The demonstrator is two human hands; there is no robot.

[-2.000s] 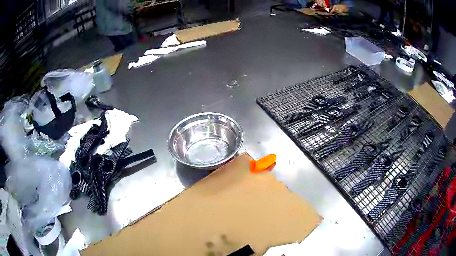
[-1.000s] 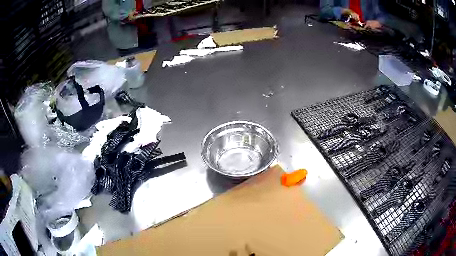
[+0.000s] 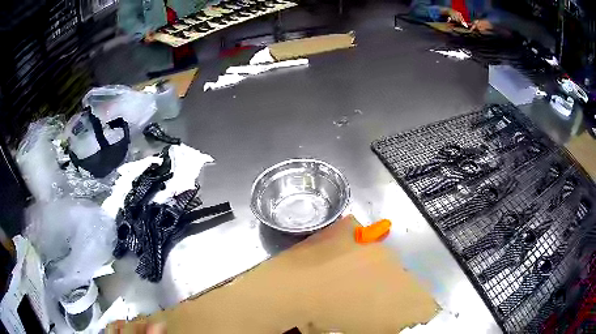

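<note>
The tan cardboard mat lies in front of me at the bottom of the view. A small dark piece shows at the bottom edge, cut off; I cannot tell what it is. Fingers of my left hand show at the bottom edge, at the mat's left corner; what they hold, if anything, is hidden. My right hand is out of the picture. A shiny steel bowl stands at the mat's far edge. A small orange piece lies just right of it.
A black mesh rack with rows of black watches lies at right. A heap of black bands lies on white cloth at left, beside plastic bags. A person beyond the table holds a tray; another person's hands show far right.
Fingers have come into view at the bottom left. The view swung one way, then slightly back. The far person's tray has come into view and moved nearer.
</note>
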